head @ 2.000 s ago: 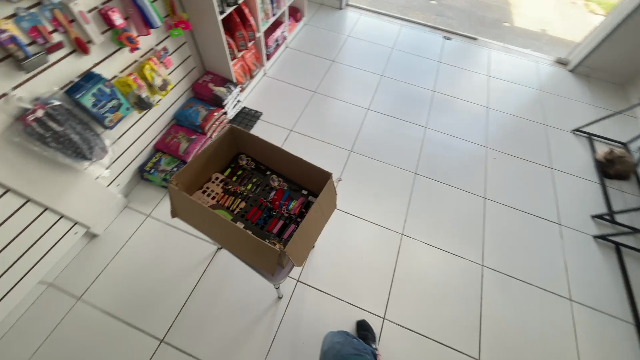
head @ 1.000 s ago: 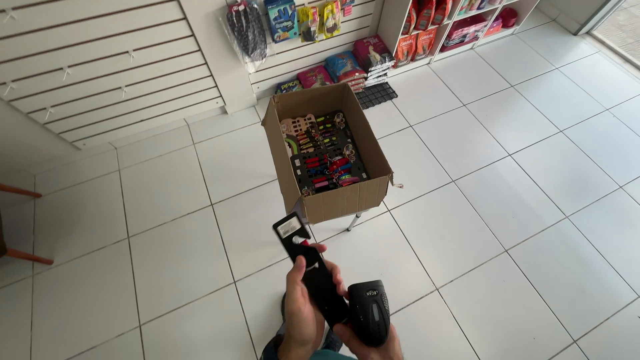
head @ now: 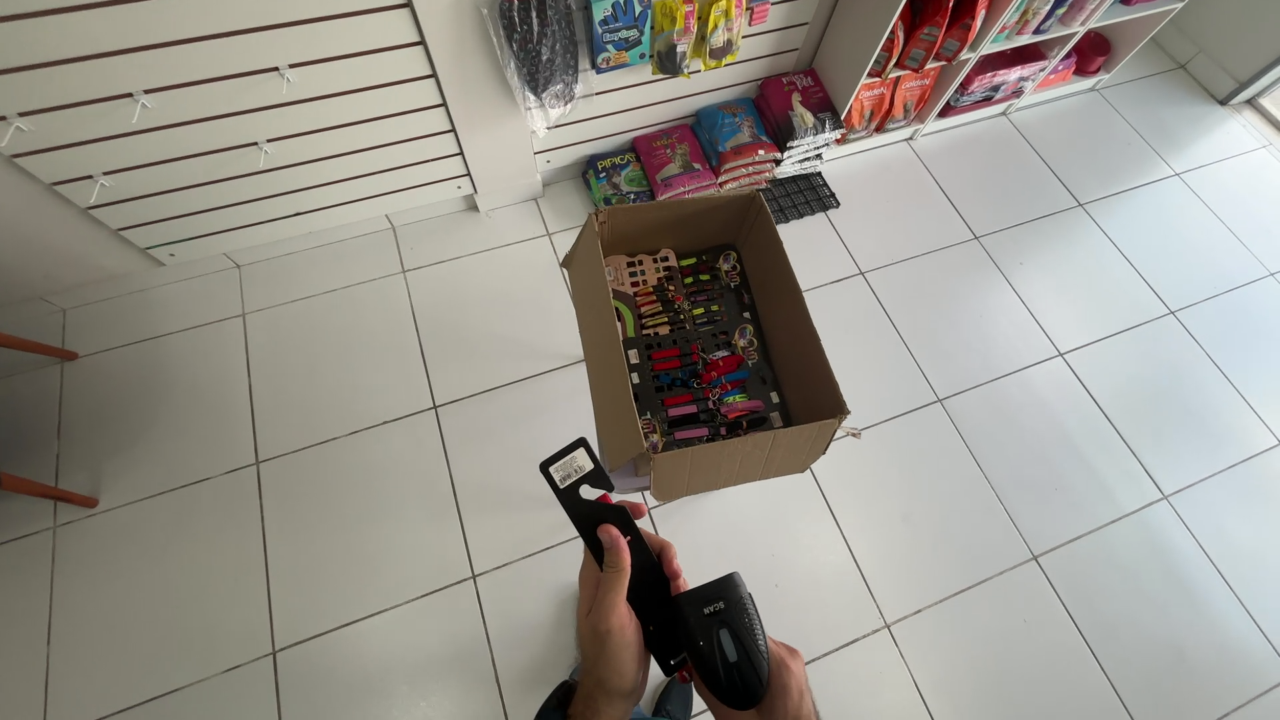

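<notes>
My left hand is closed around a long black hang card with a hook-shaped slot and a white barcode label at its upper end. Something red shows at the card's edge; the fingers hide most of it. A black handheld barcode scanner is in my right hand, close against the card's lower end. Beyond both hands stands an open cardboard box. Inside it lie many carded items in red, blue, pink and yellow-green, which look like pet collars.
Bagged goods and a black plastic grid lie by the slatwall. White shelves with packages stand at the upper right. Orange-brown furniture legs show at the left. White tiles cover the floor.
Both hands, the card and the scanner have come into view since the oldest frame, where only a leg and shoe showed near the box. The view has swung left. Since one second ago, little has changed.
</notes>
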